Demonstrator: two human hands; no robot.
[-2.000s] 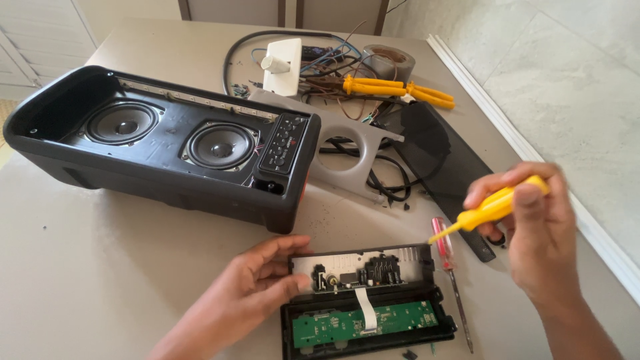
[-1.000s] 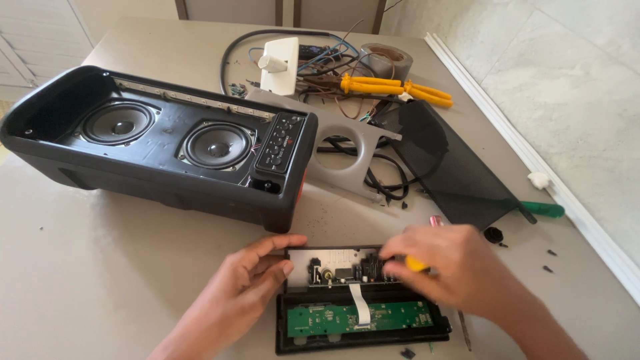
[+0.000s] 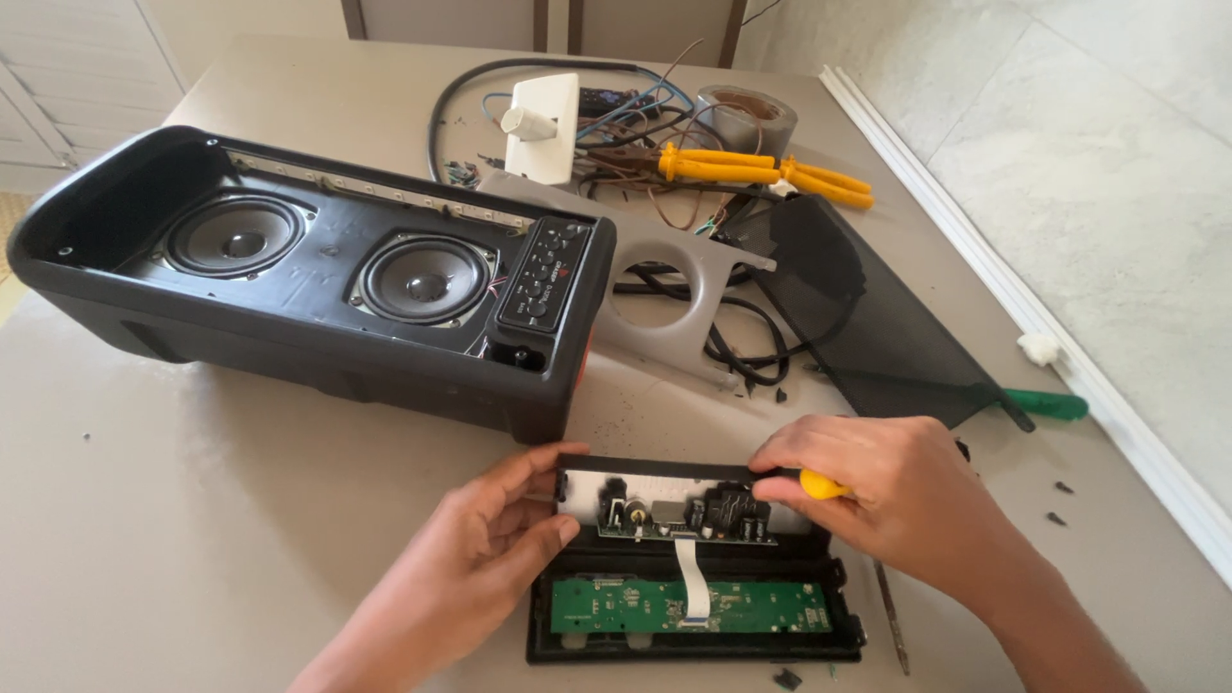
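Note:
A black plastic housing (image 3: 693,657) lies opened near the table's front edge, with a long green circuit board (image 3: 770,606) in its lower half. A white ribbon cable (image 3: 690,573) links that board to a smaller circuit board (image 3: 654,529) on the raised panel (image 3: 582,493). My left hand (image 3: 491,553) grips the panel's left end between thumb and fingers. At the panel's upper right edge, my right hand (image 3: 866,491) pinches the panel and keeps a yellow-handled screwdriver (image 3: 825,484) in its fingers; the tool's tip is hidden.
A black speaker cabinet (image 3: 337,346) stands at left. Behind are a grey plastic frame (image 3: 664,356), white socket plate (image 3: 544,154), tangled wires, yellow-handled pliers (image 3: 722,166) and a tape roll (image 3: 760,111). Right are a black mesh grille (image 3: 895,337), a green handle (image 3: 1054,404), screws and another screwdriver's shaft (image 3: 890,616).
My right hand has come down and left from beside the housing to the panel's right edge, bringing the yellow screwdriver along. My left hand stays at the panel's left end.

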